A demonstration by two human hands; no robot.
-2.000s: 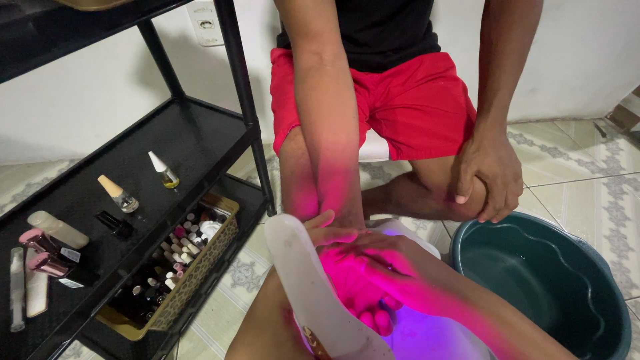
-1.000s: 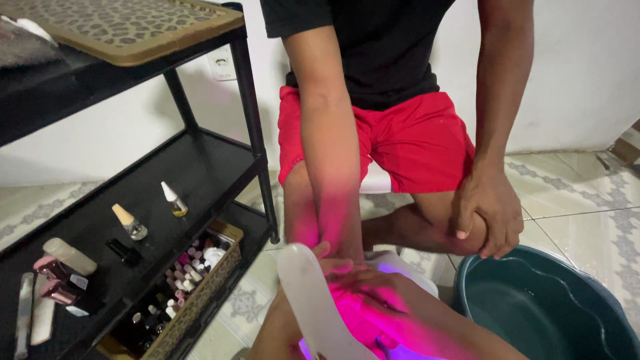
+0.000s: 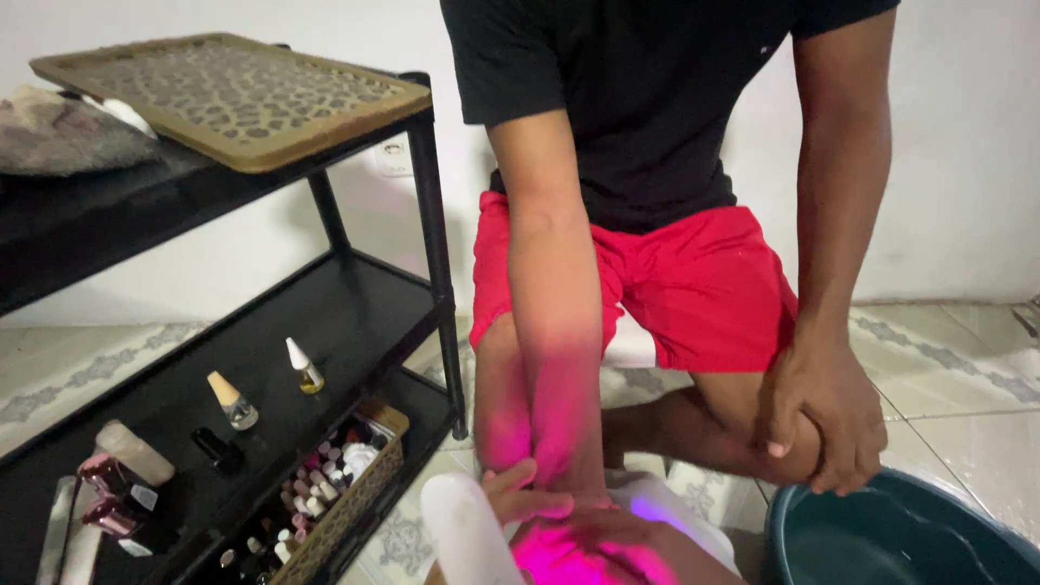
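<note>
At the bottom centre, my left hand (image 3: 524,494) has its fingers spread against the wrist of a seated person; a smooth white plastic piece (image 3: 467,520) in front hides its palm. My right hand (image 3: 617,540) reaches in from the lower right and lies curled over that person's hand, under bright pink light. Most of the person's hand is hidden by mine and the frame's edge. The person's forearm (image 3: 561,325) comes down from above into the glow. Just behind my right hand is a white object lit violet (image 3: 666,512), only partly visible.
A black shelf unit (image 3: 439,203) stands left, with a leopard-print tray (image 3: 236,97), a grey cloth (image 3: 65,134), nail polish bottles (image 3: 236,402) and a basket of bottles (image 3: 357,496). A dark green basin (image 3: 780,528) is at lower right, below the person's other hand (image 3: 837,406) on the knee.
The view has tilted up, bringing the tray and more of the black shirt into sight. My hands stay together at the person's wrist and hand in the pink light.
</note>
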